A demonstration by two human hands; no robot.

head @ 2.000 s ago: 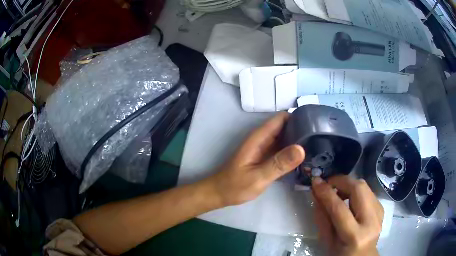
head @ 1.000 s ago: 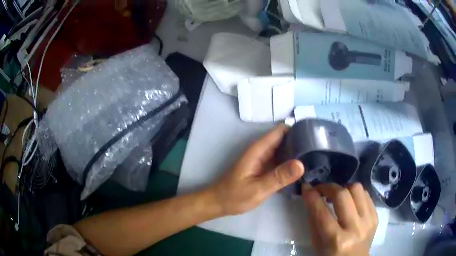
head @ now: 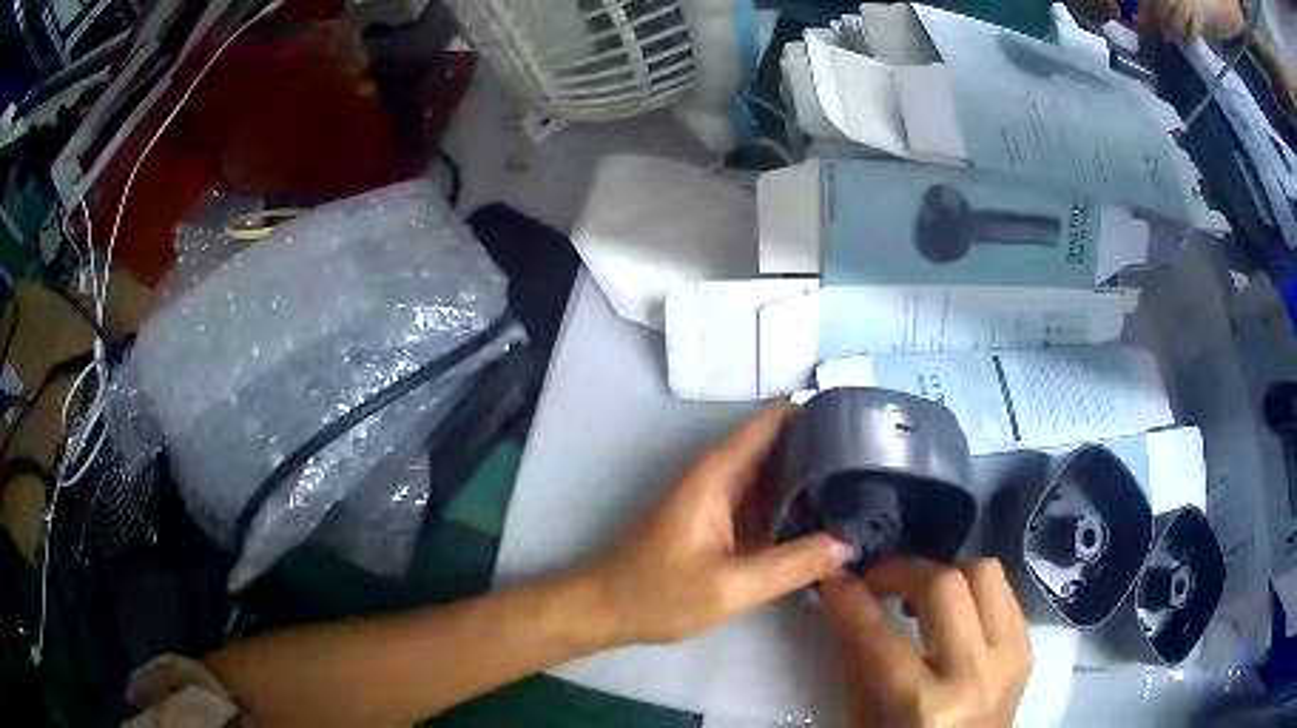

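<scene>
A dark grey base housing [head: 893,438] is tilted with its open side toward me, its round central boss showing inside. My left hand [head: 697,548] grips it from the left, the thumb at the lower rim. My right hand [head: 932,640] is at the lower opening, fingertips pinched beside the left thumb; a small pale spot shows there, and I cannot tell what the fingers hold. A second housing [head: 1050,538] stands to the right, open side showing, and a third housing [head: 1173,586] is right beside it.
Flattened product cartons [head: 981,322] lie behind the housings on a pale sheet [head: 548,477]. A bubble-wrap bag [head: 334,349] with a black strip is at left on the green mat. A white fan [head: 598,64] stands at the back. Part of another person's hand shows at top right.
The view has tilted up, so more of the fan shows and things sit lower. The left thumb has moved down to the housing's lower rim, near the right fingertips.
</scene>
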